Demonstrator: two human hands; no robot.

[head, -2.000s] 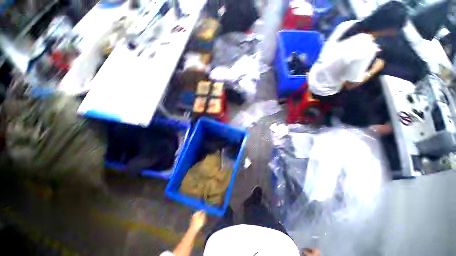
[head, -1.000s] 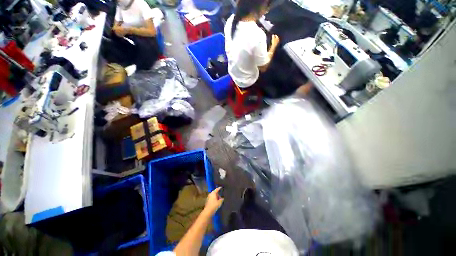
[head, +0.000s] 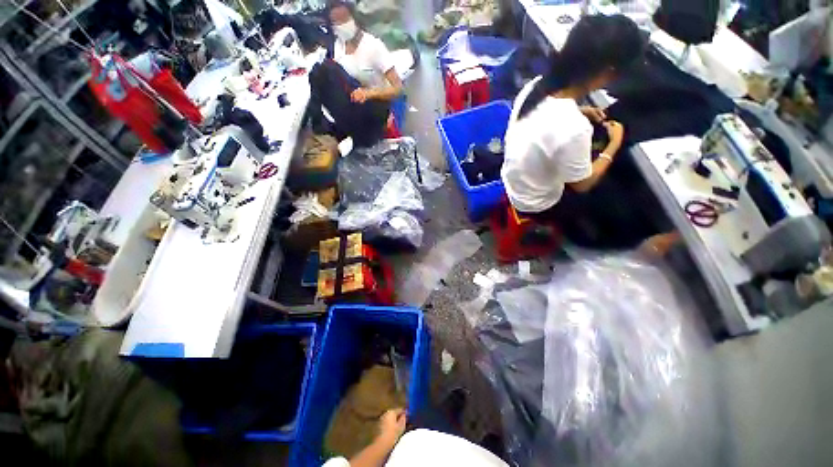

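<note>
A blue plastic crate (head: 422, 351) stands on the floor just in front of me. A heap of tan-brown cloth (head: 367, 406) lies in it, with darker pieces toward its far end. My left hand (head: 393, 421) is at the crate's right side near the bottom of the picture, fingers curled. It overlaps the crate, and whether it grips the rim or cloth cannot be told. My right hand is not in view.
Clear plastic sheeting (head: 607, 356) covers a pile at right. A second crate (head: 311, 383) with dark cloth adjoins at left. Sewing tables (head: 196, 301) flank both sides. One person (head: 548, 155) sits on a red stool at right, another (head: 365, 68) farther back. A patterned box (head: 341, 266) stands beyond the crate.
My left hand has moved down and nearer my body. The view has shifted, and the crate now appears farther right than one second ago. The seated person at right has raised forearms together.
</note>
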